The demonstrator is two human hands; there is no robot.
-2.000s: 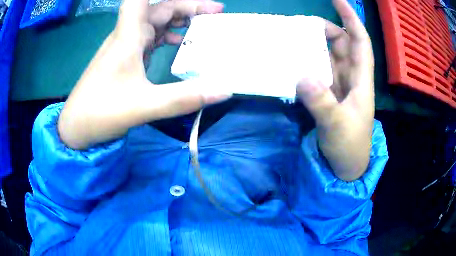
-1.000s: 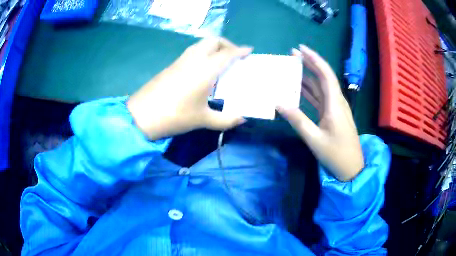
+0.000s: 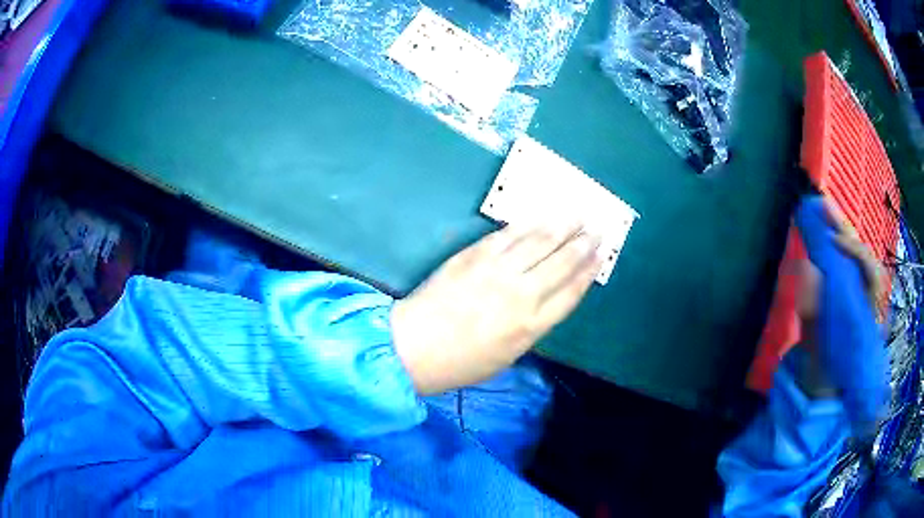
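Observation:
A white housing (image 3: pixel 557 192) with small holes along its edges lies flat on the green bench. My left hand (image 3: pixel 496 298) rests on its near part with the fingers laid over it, hiding that part. A thin lead (image 3: pixel 461 410) shows below the bench edge, near my smock. My right hand (image 3: pixel 836 293) is at the right, by the orange tray, wrapped around the thick blue barrel of the electric screwdriver (image 3: pixel 846 304). The hand and tool are blurred, and the screwdriver's tip is hard to make out.
A white plate (image 3: pixel 454 63) lies on clear film (image 3: pixel 344 46) at the back. A clear bag of black parts (image 3: pixel 684 76) is at the back right. The orange slotted tray (image 3: pixel 846 142) stands at right. A blue bin (image 3: pixel 228 8) is at the top left.
The housing has gone from being held between both hands to lying on the bench under my left hand. My right hand has let go of it, moved right and taken hold of the screwdriver.

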